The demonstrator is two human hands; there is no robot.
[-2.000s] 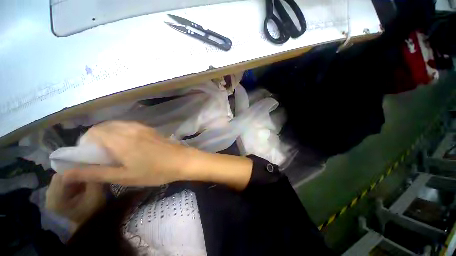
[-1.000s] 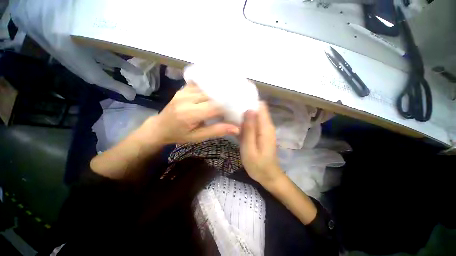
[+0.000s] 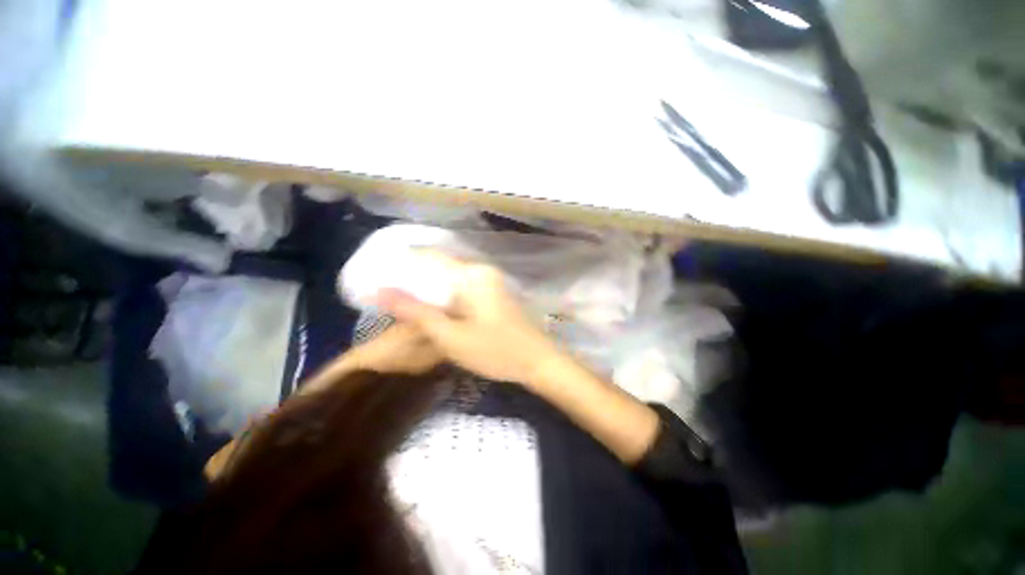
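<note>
A small white folded fabric piece (image 3: 388,264) is held above my lap, just in front of the table edge; it is overexposed and blurred. My right hand (image 3: 483,326) is on the piece from the right, fingers over its lower side. My left hand (image 3: 399,346) is at the lower side of the piece, partly hidden behind my right hand and blurred. More sheer white fabric (image 3: 596,270) hangs under the table edge and lies to the right of my lap.
Dark thread snips (image 3: 703,148) and black-handled shears (image 3: 856,180) lie on the white table (image 3: 371,90) at the right. A thin white pen-like item is near the shears. White fabric hangs over the table's left end. A dark navy bin (image 3: 135,393) holds white pieces (image 3: 230,343) at the left.
Both hands and the white piece have moved left and down from the table edge. My right hand now covers part of my left. The view has shifted and blurred.
</note>
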